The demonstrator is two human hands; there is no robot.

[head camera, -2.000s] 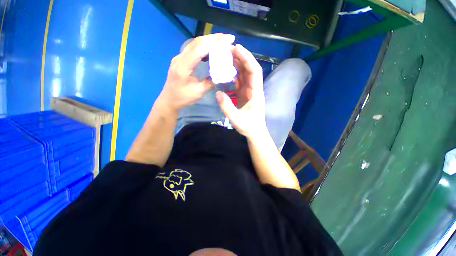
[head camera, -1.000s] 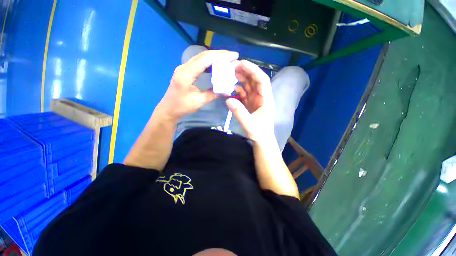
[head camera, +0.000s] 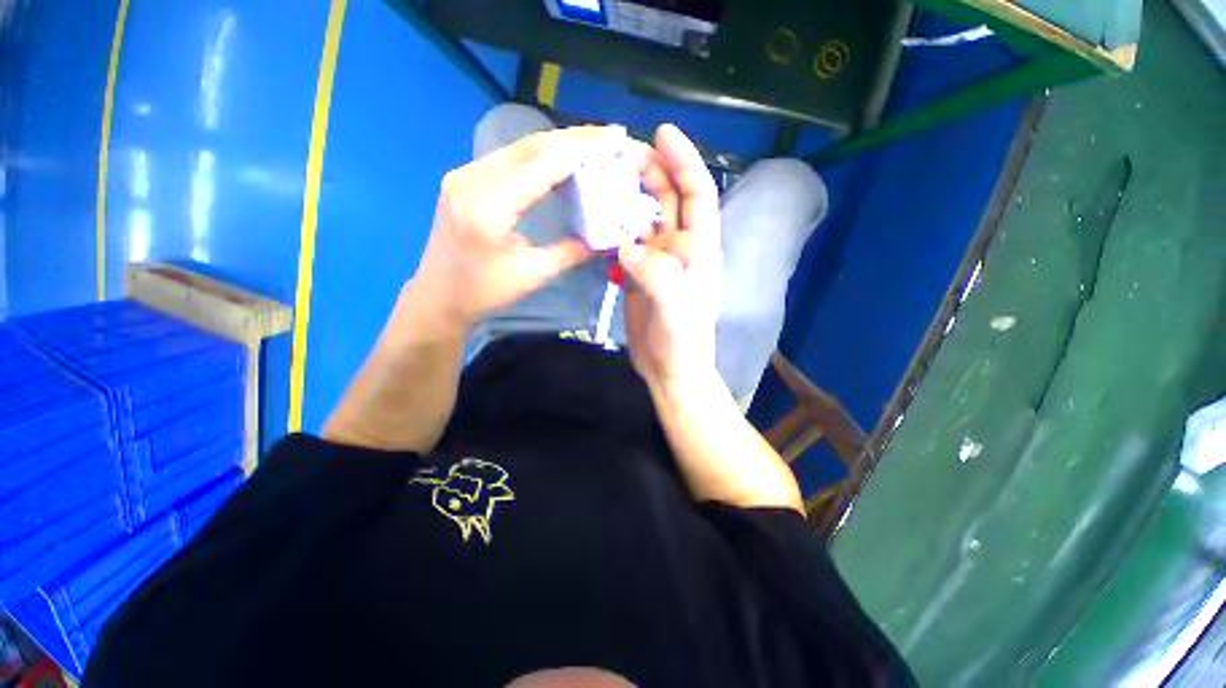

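Note:
A white plastic part (head camera: 608,204) is held up above my lap, overexposed so its details do not show. My left hand (head camera: 500,222) grips it from the left, fingers along the top and thumb at its lower edge. My right hand (head camera: 676,249) is at its right side, with thumb and fingertips at the part's edge. A small red thing (head camera: 617,273) with a pale strip below it shows under the hands; I cannot tell what it is.
Blue plastic crates (head camera: 121,417) stand at the left beside a wooden beam (head camera: 209,301). A green conveyor belt (head camera: 1035,403) runs along the right, with a white object (head camera: 1203,437) at its far edge. A dark green panel (head camera: 753,67) and bench corner (head camera: 1076,34) are ahead.
The white part has tilted and shows a different side. The hands dipped, then rose slightly. The right fingers have straightened upward and the right thumb has moved to the part's lower edge.

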